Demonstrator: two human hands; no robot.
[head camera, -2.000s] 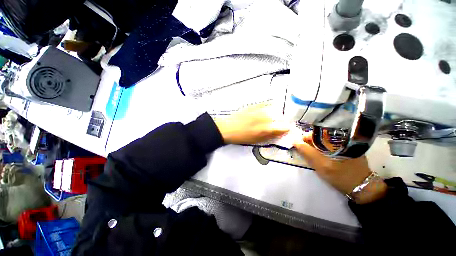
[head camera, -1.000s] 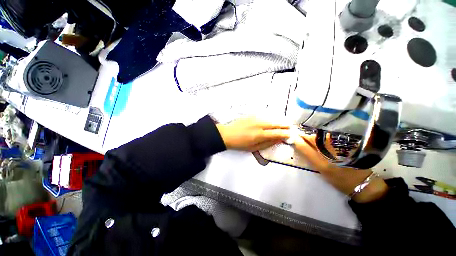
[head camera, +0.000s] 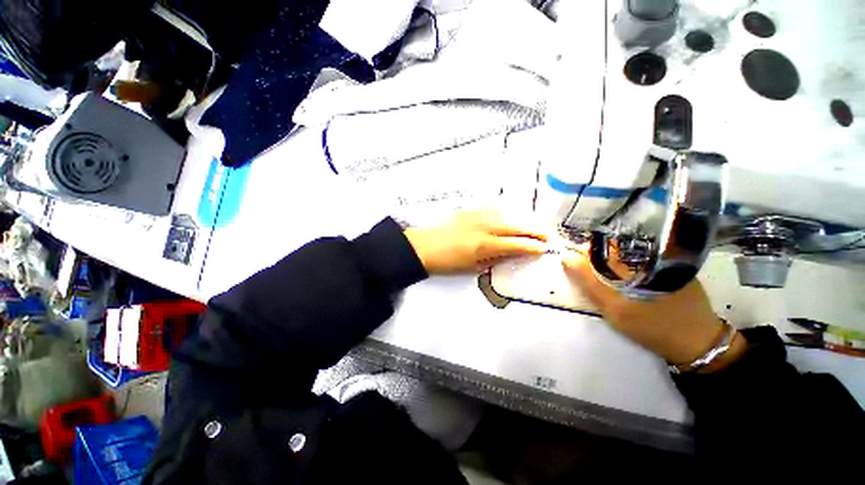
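The white sewing machine head (head camera: 626, 170) fills the upper right, with a shiny curved guard (head camera: 690, 223) on its face. My left hand (head camera: 469, 243) lies flat beside the needle area, fingers pointing right. My right hand (head camera: 654, 313) is under the guard, and its fingertips meet those of my left hand. The small piece between the fingertips is overexposed, so what they hold cannot be told. The grey garment panel (head camera: 427, 137), almost white and with a dark edge, lies behind my left hand.
A navy speckled panel (head camera: 275, 90) lies upper left, near a dark bundle (head camera: 57, 33). A grey vented motor housing (head camera: 114, 156) stands at left. Snips (head camera: 823, 333) lie right. Red (head camera: 156, 333) and blue (head camera: 119, 450) crates are on the floor. The table's ruler edge (head camera: 512, 396) runs in front.
The dark line seen by my fingertips two seconds ago no longer shows there. Both hands stay close together by the needle. The view has shifted slightly.
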